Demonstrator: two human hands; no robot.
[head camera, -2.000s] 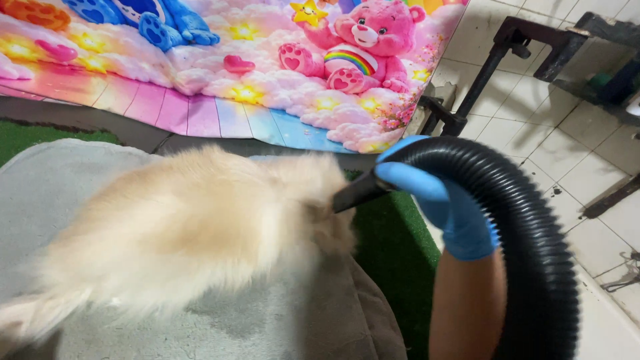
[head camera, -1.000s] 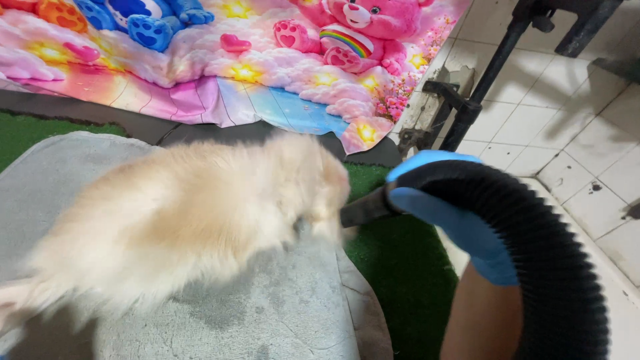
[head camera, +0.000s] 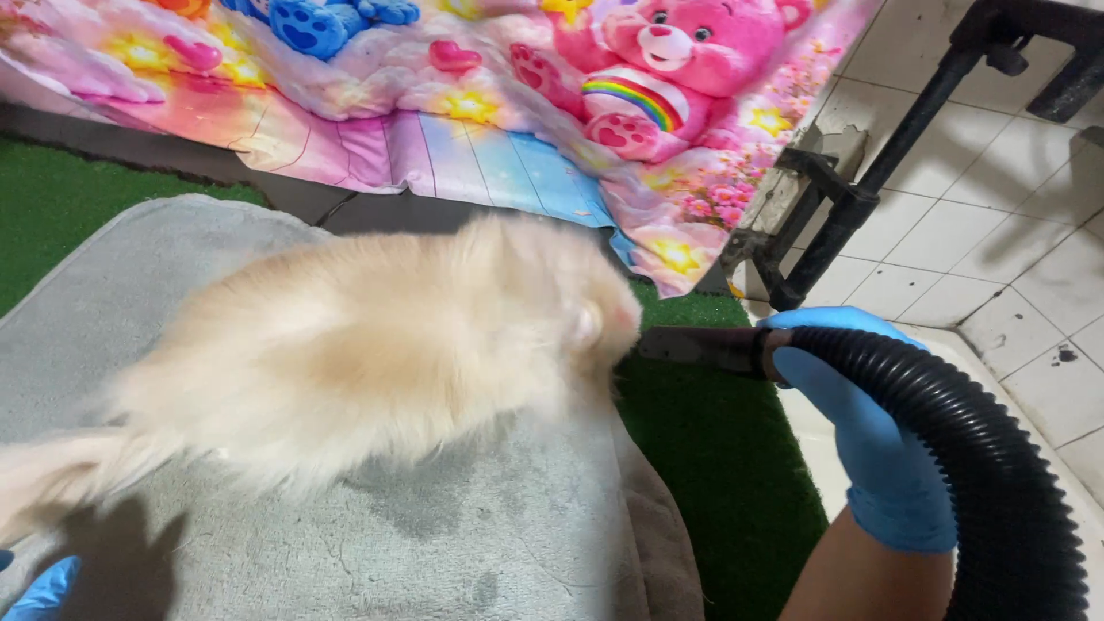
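Observation:
My right hand (head camera: 871, 423), in a blue glove, grips the nozzle end of a black corrugated hose (head camera: 957, 431). The dark nozzle (head camera: 703, 347) points left, its tip close to the face of a cream, long-haired animal (head camera: 371, 345). Its head is at the right and its tail at the left; the fur is partly blurred. The animal is on a grey towel (head camera: 483, 526) with damp-looking patches. Of my left hand (head camera: 47, 591), only blue-gloved fingertips show at the lower left edge, near the tail; whether they hold anything is not visible.
Green artificial turf (head camera: 724, 466) lies under the towel. A colourful cloth printed with cartoon bears (head camera: 517, 147) hangs behind the animal. At the right stand a black metal arm with a clamp (head camera: 897, 129), a white tiled wall (head camera: 992, 224) and a pale ledge (head camera: 949, 341).
The animal's head now faces right towards the nozzle. Compared with two seconds ago, my right hand and the nozzle are farther right and lower. Blue fingertips now show at the lower left.

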